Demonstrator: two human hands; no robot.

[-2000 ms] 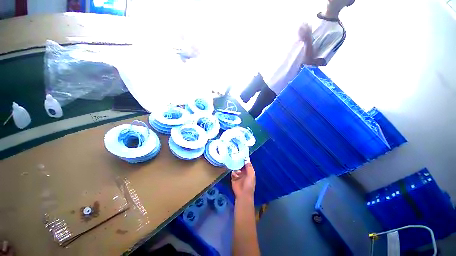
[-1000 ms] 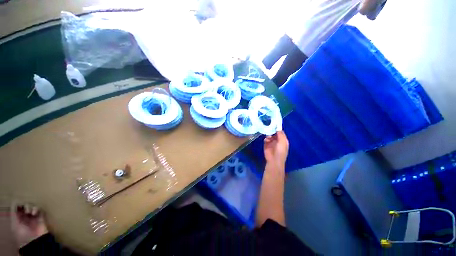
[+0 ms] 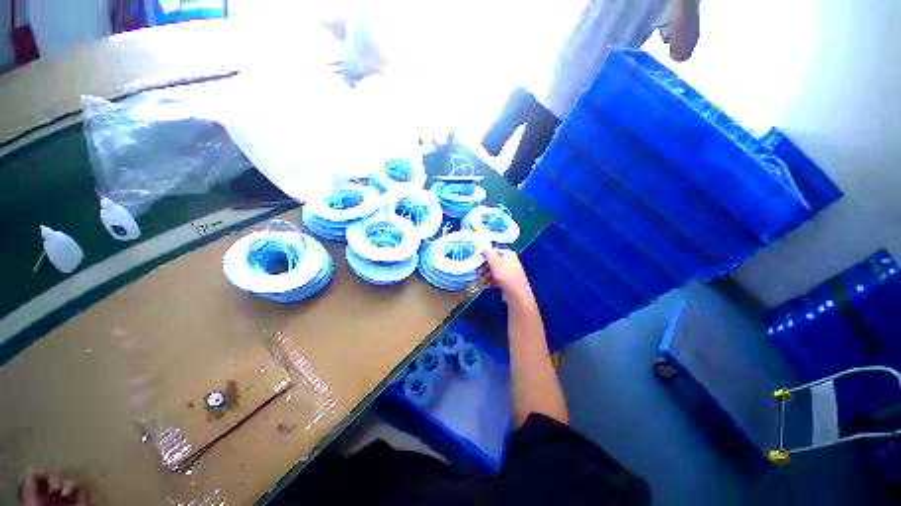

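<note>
Several stacks of white to pale blue rings (image 3: 280, 265) stand on the brown cardboard of the bench, with loose light blue cords in their centre holes. My right hand (image 3: 502, 274) is at the bench's right edge, its fingers closed on the right rim of the front right ring stack (image 3: 455, 256). Its fingertips are partly hidden at the rim. Another ring (image 3: 491, 225) lies just behind that stack. My left hand (image 3: 51, 489) is at the bottom left, blurred and cut off by the picture's edge; its grip cannot be made out.
A stained cardboard pad (image 3: 232, 410) holds a small white piece. Two white bottles (image 3: 62, 251) and a clear plastic bag (image 3: 158, 153) are at the far side. A blue crate (image 3: 464, 410) with rings is below the bench. Stacked blue crates (image 3: 632, 208), a trolley (image 3: 726, 366) and a person (image 3: 603, 44) are beyond.
The ring that my right hand held upright has been lowered, and the hand is now at the front right stack's rim. My left hand has moved lower, mostly out of the picture.
</note>
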